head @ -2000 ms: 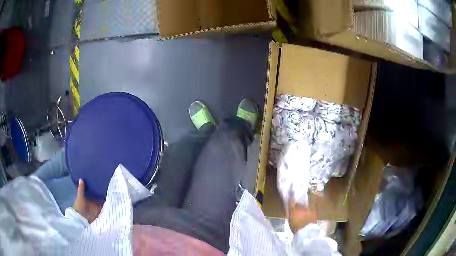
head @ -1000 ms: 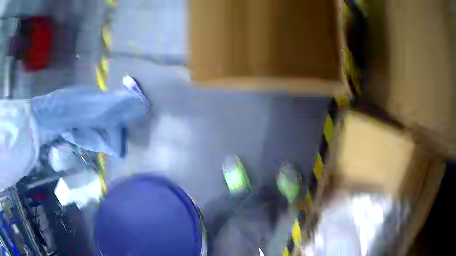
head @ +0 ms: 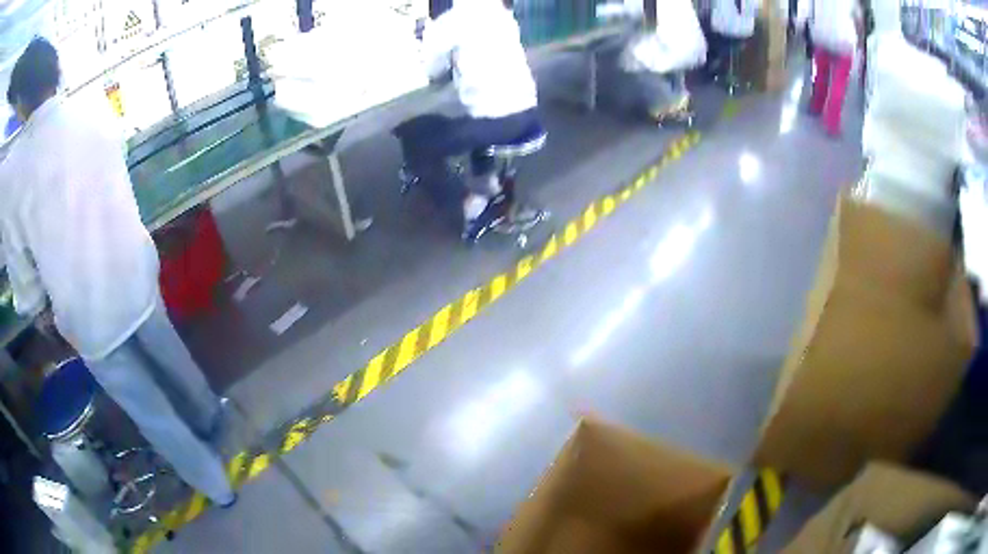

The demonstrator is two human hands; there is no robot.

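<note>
Neither of my hands is in the picture. Nearest in front of me is an open cardboard carton [head: 623, 487] at the bottom edge, its inside partly cut off. A larger cardboard carton [head: 867, 335] stands to its right. At the bottom right corner, white items [head: 940, 536] show beside a brown cardboard flap [head: 883, 509]; they are blurred and cut off.
A person in a white smock [head: 81, 216] stands at the left by a green bench [head: 206, 179] and a blue round stool [head: 67, 398]. Other people sit or stand farther back. Yellow-and-black floor tape [head: 466, 308] crosses the grey floor. A red bin [head: 193, 265] is under the bench.
The view has swung up from my lap, the blue stool and the carton of white coils to the factory floor. Both my hands, seen two seconds ago, have left the picture.
</note>
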